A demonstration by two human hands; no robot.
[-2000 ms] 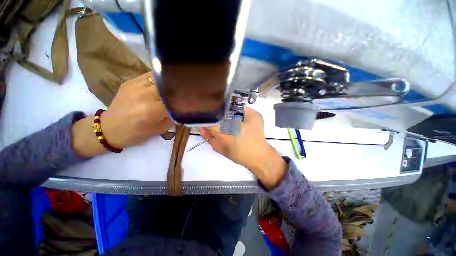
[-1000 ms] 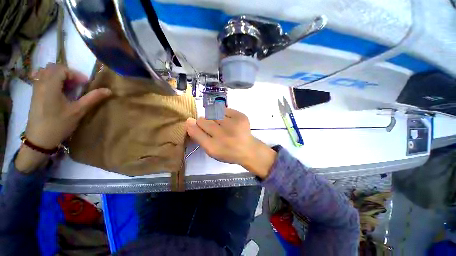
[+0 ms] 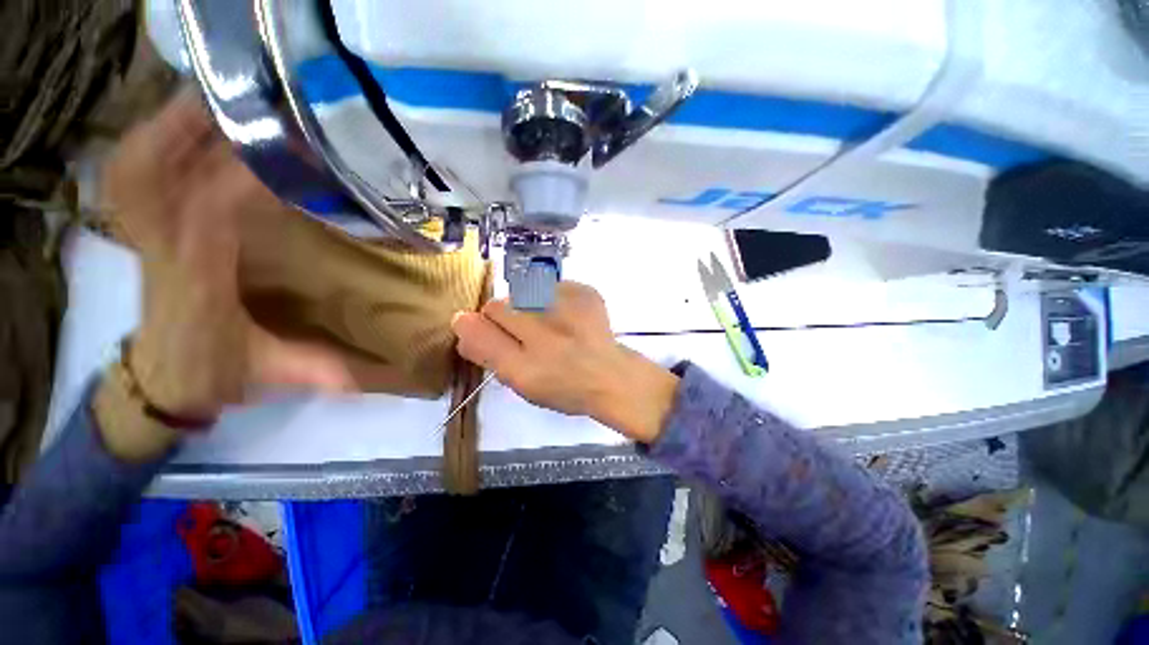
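A tan-brown ribbed fabric panel [image 3: 365, 296] lies left of the needle, its right edge at the presser foot [image 3: 491, 239]. A narrow brown strip [image 3: 463, 441] hangs over the table's front edge. My right hand [image 3: 542, 347] pinches the panel's edge and the strip just below the grey ridged block [image 3: 532, 277]; a thin silver sliver [image 3: 469, 406] sticks out below its fingers. My left hand [image 3: 202, 265] is blurred over the panel's left part, fingers spread; whether it touches the cloth cannot be told.
The white machine head [image 3: 781, 139] spans the top, with a shiny curved object [image 3: 252, 114] at upper left. Thread snips [image 3: 733, 315] and a dark flat rectangle [image 3: 777, 253] lie right of the needle. Brown pieces are piled at left [image 3: 63, 101]. A blue crate [image 3: 302, 567] is below the table.
The panel was mostly hidden, then came into view spread left of the needle. My left hand has moved up and right from the panel's left side. My right hand stays by the needle.
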